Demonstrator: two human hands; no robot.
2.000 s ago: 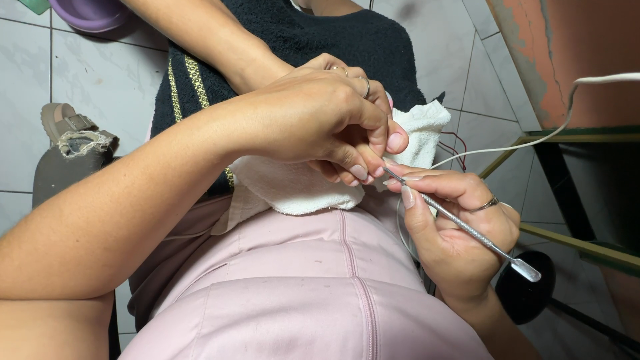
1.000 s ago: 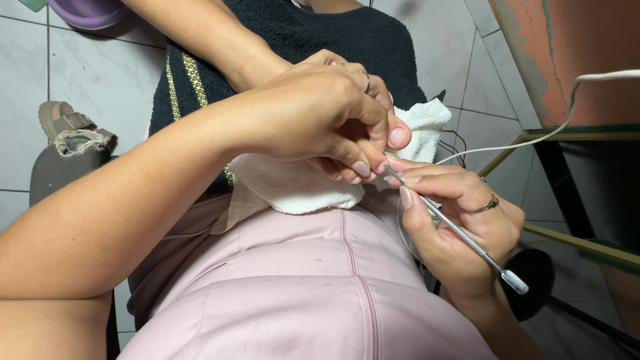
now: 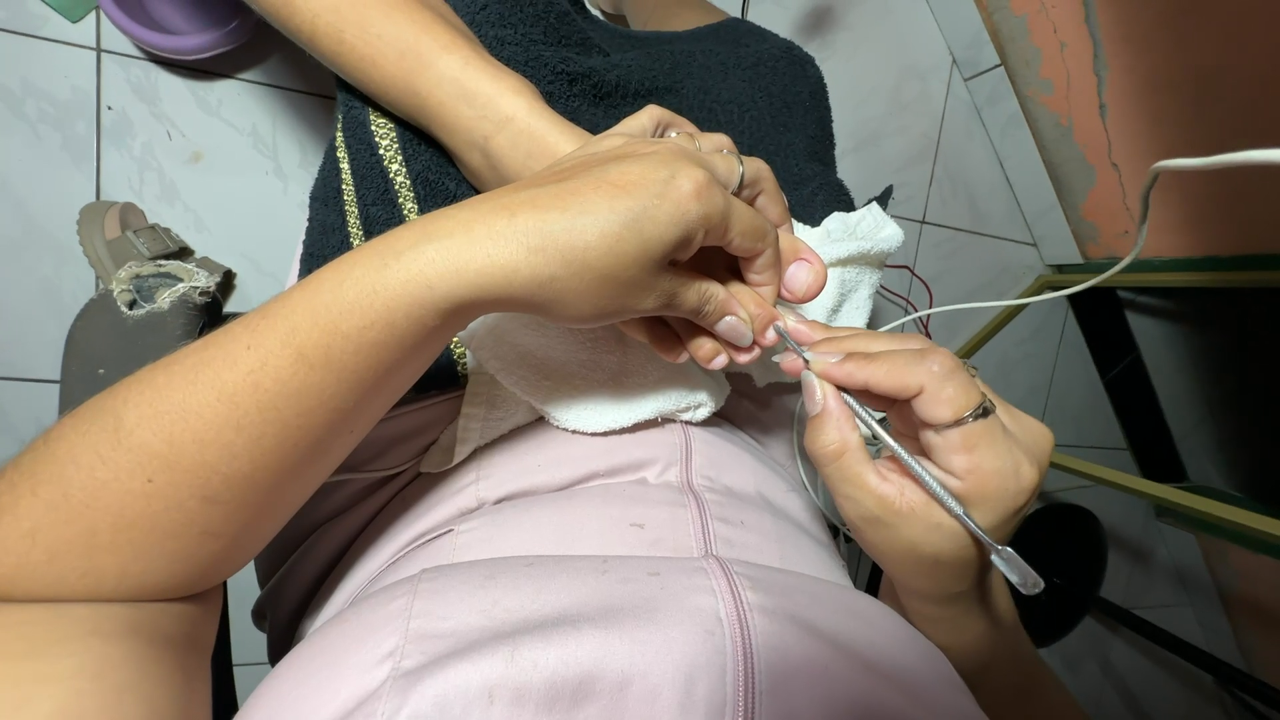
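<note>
My left hand [image 3: 640, 230], with rings, is closed around the digits [image 3: 714, 352] of another person; whether these are fingers or toes I cannot tell. Its index finger and thumb pinch one digit close to the tip. My right hand [image 3: 920, 430], also ringed, holds a metal cuticle pusher [image 3: 915, 465] with a knurled handle. The tool's thin end touches the edge of the nail on the pinched digit, and its flat spoon end points down and right. A larger digit [image 3: 803, 272] sticks out just above. Under the hands lies a white towel [image 3: 600, 380].
A black towel with gold stripes [image 3: 720, 90] lies beyond the hands. At upper left are a purple basin [image 3: 180, 30] and a sandal [image 3: 130, 240] on the tiled floor. A white cable [image 3: 1030, 298] runs right, past a gold-edged frame [image 3: 1170, 500] and a black round object [image 3: 1065, 570].
The spoon end of the cuticle pusher has swung slightly down and left as my right hand turned a little. My left hand keeps about the same hold on the digits.
</note>
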